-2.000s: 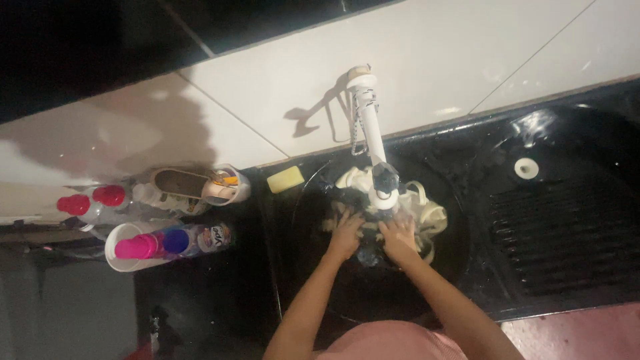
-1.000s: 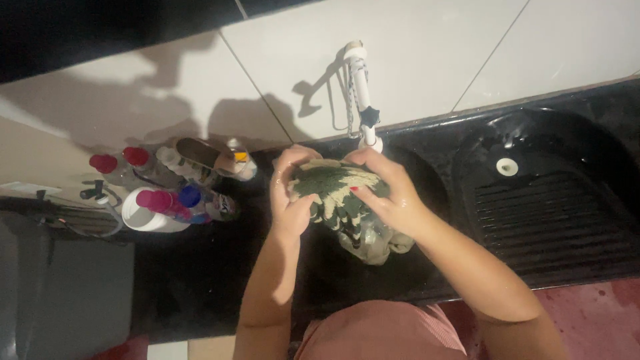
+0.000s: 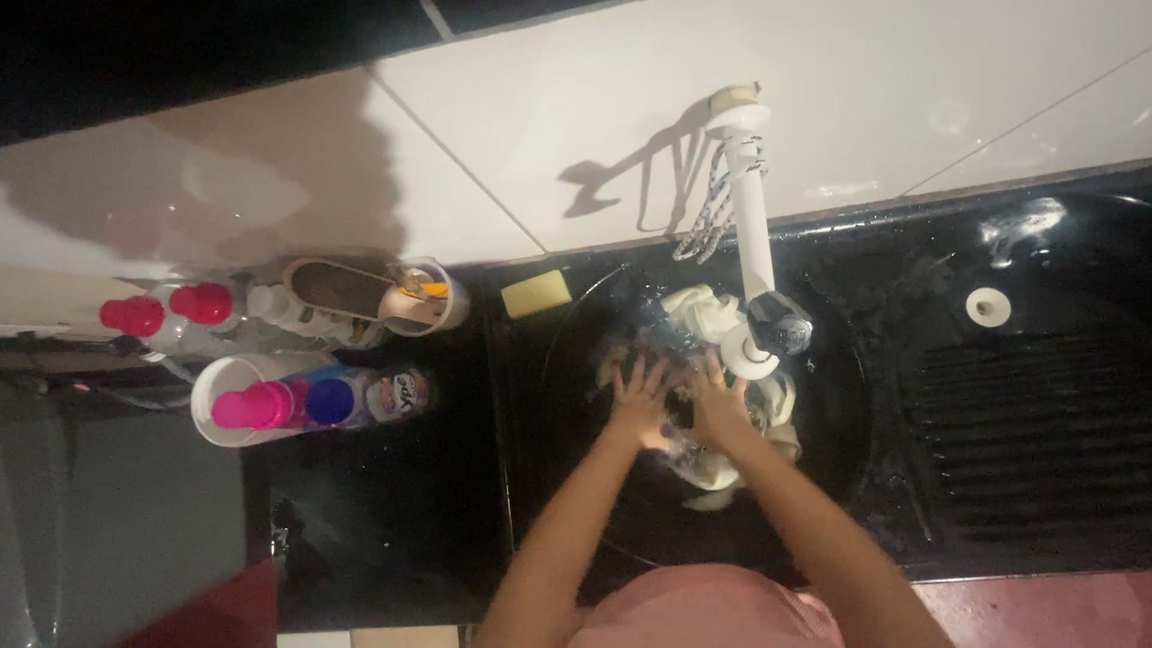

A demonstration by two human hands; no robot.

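Note:
Wet whitish cloth [image 3: 705, 315] lies bunched in the round basin of the black sink [image 3: 603, 513], partly under both palms. My left hand [image 3: 641, 405] presses down on its left side with the fingers spread. Beside it, my right hand [image 3: 718, 400] is spread flat too, its fingertips close to the mouth of the white tap [image 3: 750, 216]. More cloth shows to the right of my right hand and below the hands. Blur and water hide what lies directly under the fingers. A yellow bar of soap or sponge [image 3: 536, 294] rests at the basin's upper left.
Red-capped bottles [image 3: 202, 303], a white tub [image 3: 216, 373], a pink-capped bottle [image 3: 256, 407] and a detergent bottle [image 3: 396, 396] stand at the left. A cup with a brush [image 3: 453, 297] is near the wall. Right of the basin are a white drain [image 3: 987, 309] and a ridged washing surface [image 3: 1035, 432].
Both hands have come down from holding up a bunched green-and-cream cloth and now lie spread on cloth in the basin. The view has shifted.

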